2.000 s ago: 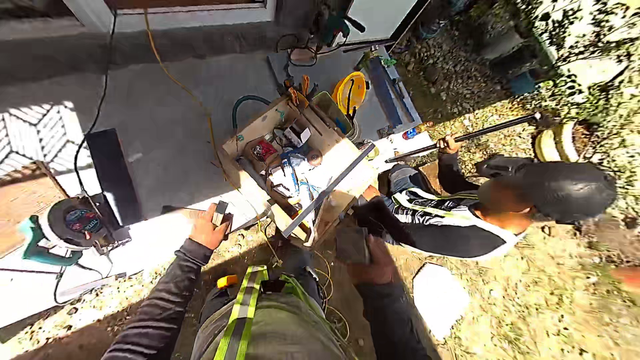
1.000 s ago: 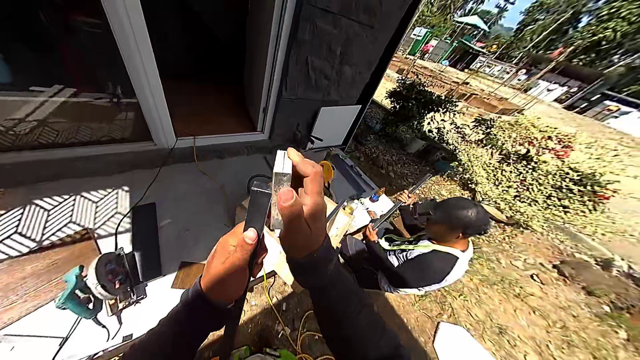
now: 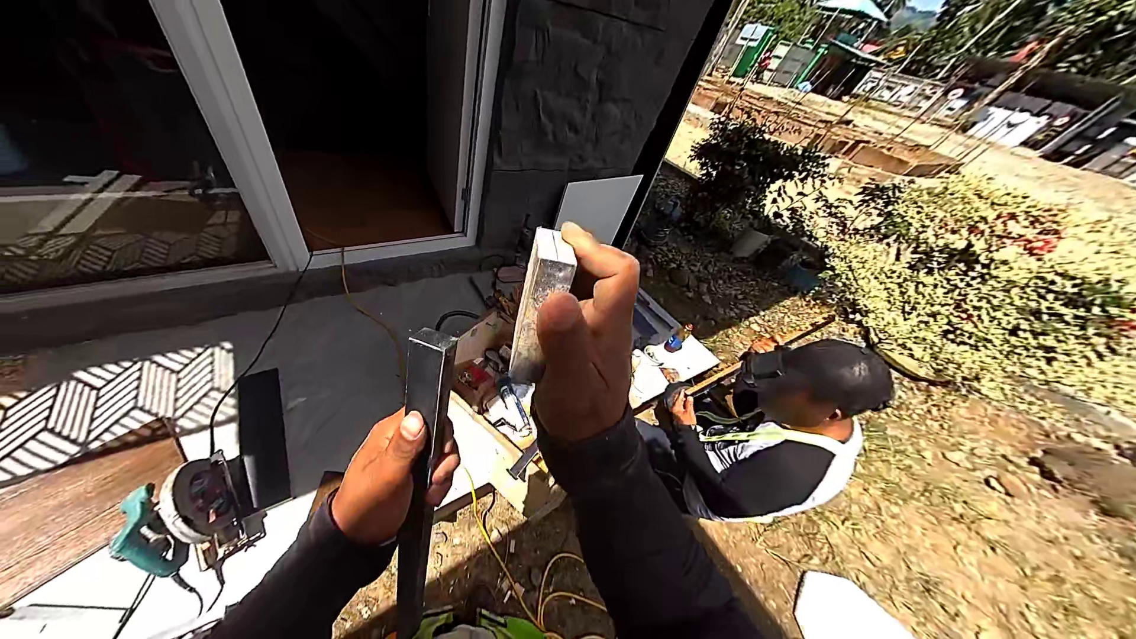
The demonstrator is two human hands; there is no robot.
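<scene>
My left hand is closed around a dark rectangular metal tube, which stands nearly upright with its end toward the top. To its right, my right hand grips a short block with a pale end and a worn, speckled side, thumb on the near side and fingers behind. The block and the tube are apart, their upper ends at differing heights. Behind the block, partly hidden, is a wooden tool box with assorted tools in it.
A teal circular power saw lies at the lower left beside a dark panel. A person in a dark cap sits at the right, holding a long bar. Yellow cord loops on the ground below. A glass sliding door frame stands ahead.
The view has tilted up since the first frame. My hands, low and apart then, have come up together before me. Since the second frame, the block and the tube have moved apart.
</scene>
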